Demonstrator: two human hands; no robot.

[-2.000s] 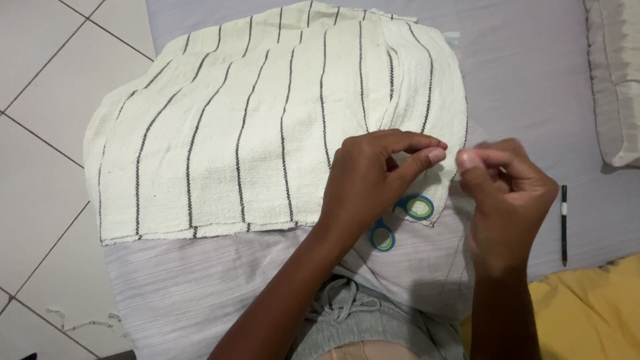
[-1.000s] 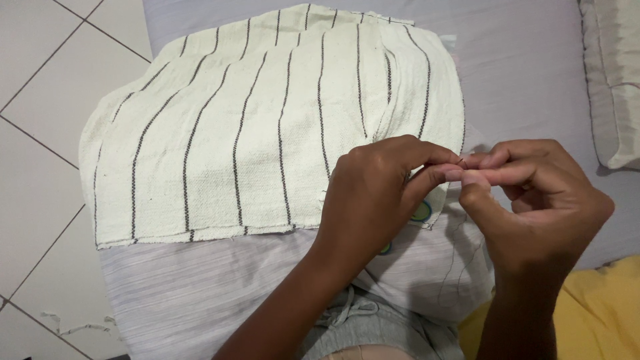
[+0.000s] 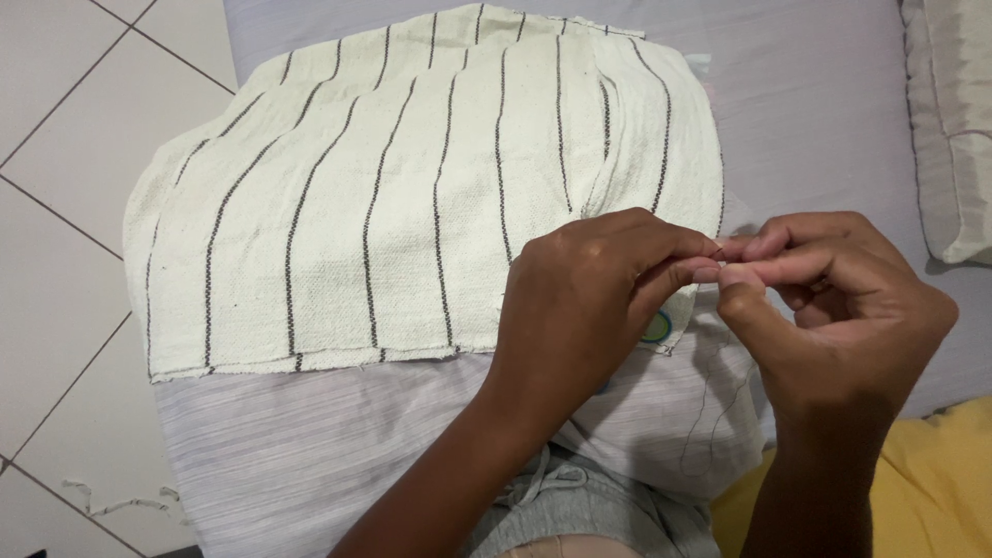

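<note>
Over the right edge of a white woven cloth with dark stripes (image 3: 333, 232), my left hand (image 3: 597, 294) and my right hand (image 3: 829, 294) meet fingertip to fingertip. Both pinch a fine dark thread, of which only a tiny bit shows between the fingertips. A loose loop of thin thread (image 3: 709, 434) hangs below them over the lilac fabric. Whether a needle is in the fingers cannot be told. Partly hidden behind my left hand lie scissors, with one blue and green handle ring (image 3: 657, 327) showing on the cloth's lower right corner.
The cloth lies on a lilac sheet (image 3: 814, 116). A pale cushion (image 3: 961, 139) is at the upper right, yellow fabric (image 3: 938, 480) at the lower right. Tiled floor (image 3: 70, 256) with frayed thread scraps (image 3: 124, 505) is at the left. Grey drawstring clothing (image 3: 589, 511) is at the bottom.
Two seconds ago my hands were slightly apart; now their fingertips touch. The dark pencil-like stick at the right and most of the scissors showed then and are now hidden by my hands.
</note>
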